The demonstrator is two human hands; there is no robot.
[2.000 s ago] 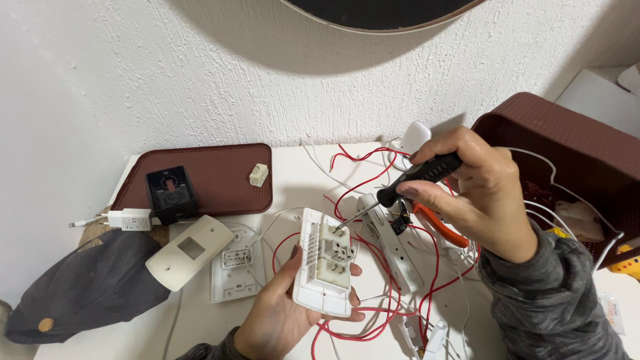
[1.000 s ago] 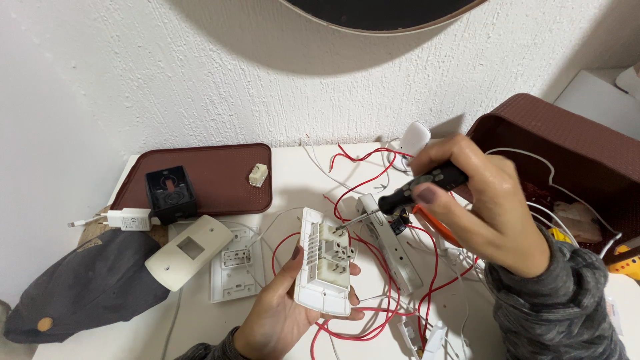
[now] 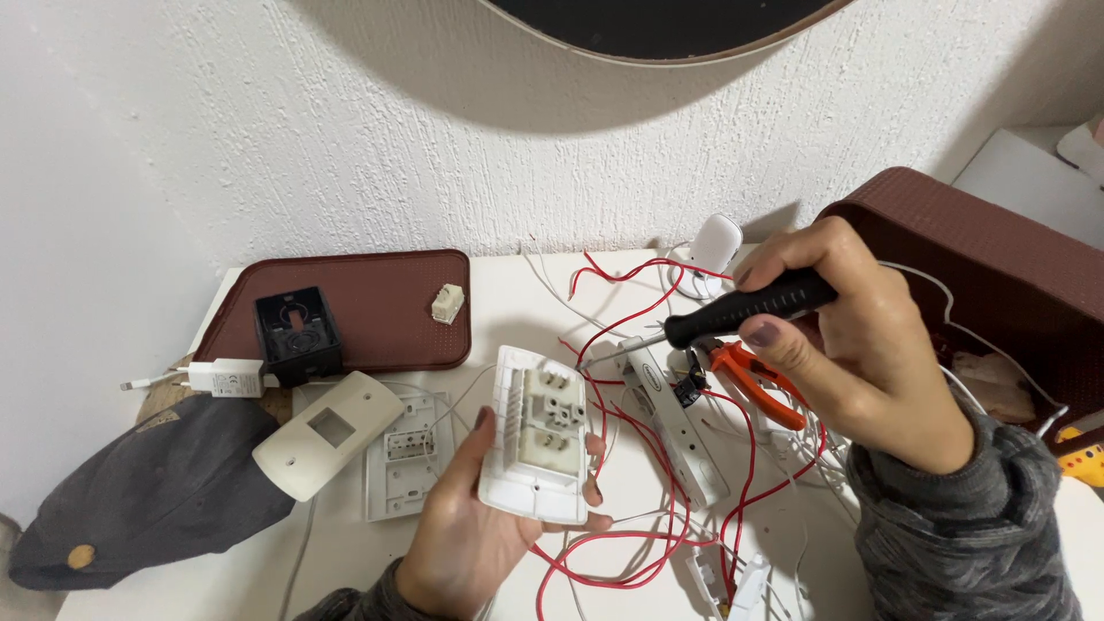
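My left hand (image 3: 483, 526) holds a white plastic wall plate (image 3: 517, 492), its back with cream socket and switch modules (image 3: 552, 414) turned toward me and tilted. In my right hand (image 3: 849, 345) is a screwdriver (image 3: 742, 306) with a black handle; its thin shaft points left, and the tip is at the upper right edge of the plate, apart from the terminals or touching, I cannot tell. Beneath the right hand lie orange-handled pliers (image 3: 759, 388) and a white power strip (image 3: 673, 423), with red wires (image 3: 604, 539) looping around them.
A brown tray (image 3: 388, 302) bears a black electrical box (image 3: 299, 335) and a small cream module (image 3: 448, 304). A cream cover plate (image 3: 328, 435), a white plate (image 3: 410, 492), a USB charger (image 3: 228, 378) and a grey cap (image 3: 155, 492) lie left. A brown basket (image 3: 992, 224) stands right.
The screwdriver's tip was over the modules of the plate and has drawn back to the right and up, its handle now lying flatter. My left hand holds the wall plate in about the same place.
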